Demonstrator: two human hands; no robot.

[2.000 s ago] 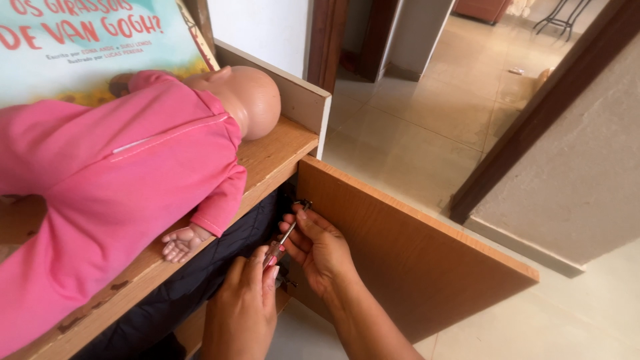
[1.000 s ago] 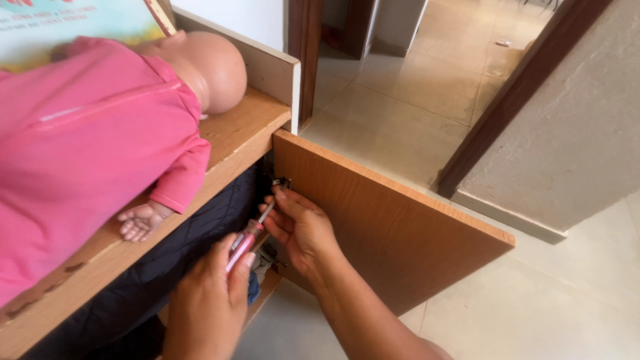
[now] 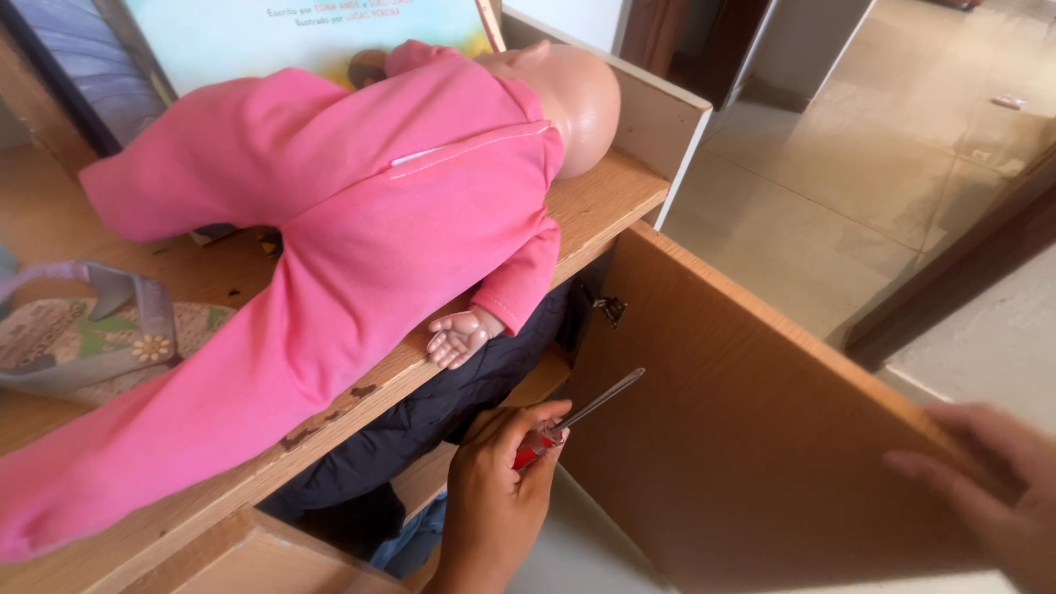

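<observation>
My left hand (image 3: 503, 487) holds a screwdriver (image 3: 590, 410) by its clear and red handle, the metal shaft pointing up and right, clear of the hinge. At the right, my blurred right hand (image 3: 982, 470) has its fingers over the outer edge of a wooden cabinet door (image 3: 726, 412), which stands swung out. A metal hinge (image 3: 611, 311) shows on the door's inner face near the cabinet side. Dark quilted fabric (image 3: 429, 412) fills part of the cabinet opening.
A doll in pink clothes (image 3: 396, 190) lies on the wooden cabinet top (image 3: 610, 202), one hand over the front edge. Behind it stands a picture book (image 3: 239, 41); a flip-flop (image 3: 91, 330) lies at left. A second door panel (image 3: 247, 561) is at the bottom. A wall edge rises at right.
My right hand has left the hinge area and moved right to the door's outer edge. The screwdriver in my left hand has come away from the hinge. The view takes in more of the doll.
</observation>
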